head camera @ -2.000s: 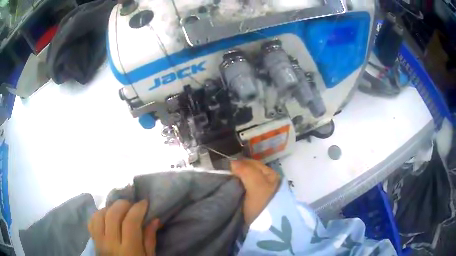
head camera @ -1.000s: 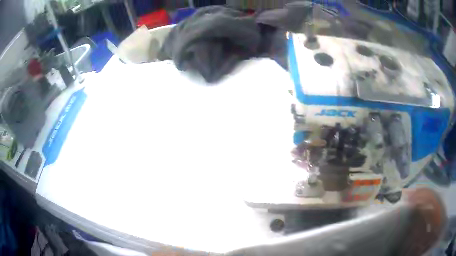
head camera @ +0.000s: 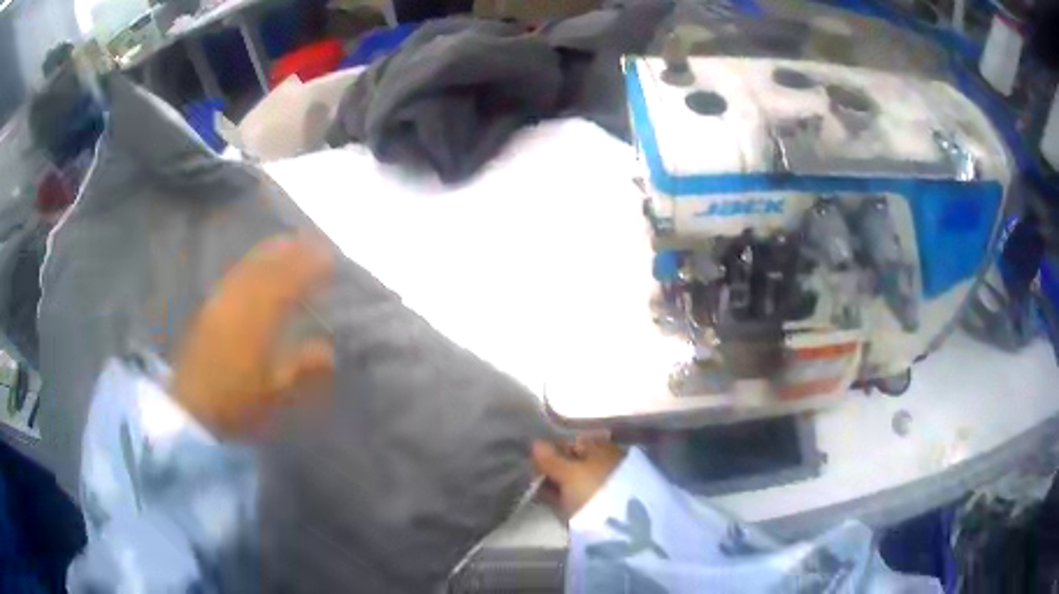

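A large grey garment panel [head camera: 395,429] spreads over the left of the table, its far corner raised at upper left. A thin pale edge runs along its sides. My right hand [head camera: 577,466] pinches the panel's right corner just in front of the machine. My left hand [head camera: 258,337] is blurred, over the panel; whether it touches the cloth I cannot tell. The white overlock machine [head camera: 813,128] with a blue stripe stands at right. Its presser foot area [head camera: 697,374] has no cloth on it.
A dark grey cloth heap [head camera: 453,99] lies at the table's back. The white table [head camera: 465,255] extends behind the panel. A dark rectangular part [head camera: 743,450] sits below the machine's front plate. A red object [head camera: 305,60] is farther back. A blue basket [head camera: 912,545] is at lower right.
The grey panel, earlier bunched in both hands and then a pale blurred sheet low in view, now lies spread at left. My right hand has moved left from the machine's right side. The view has shifted.
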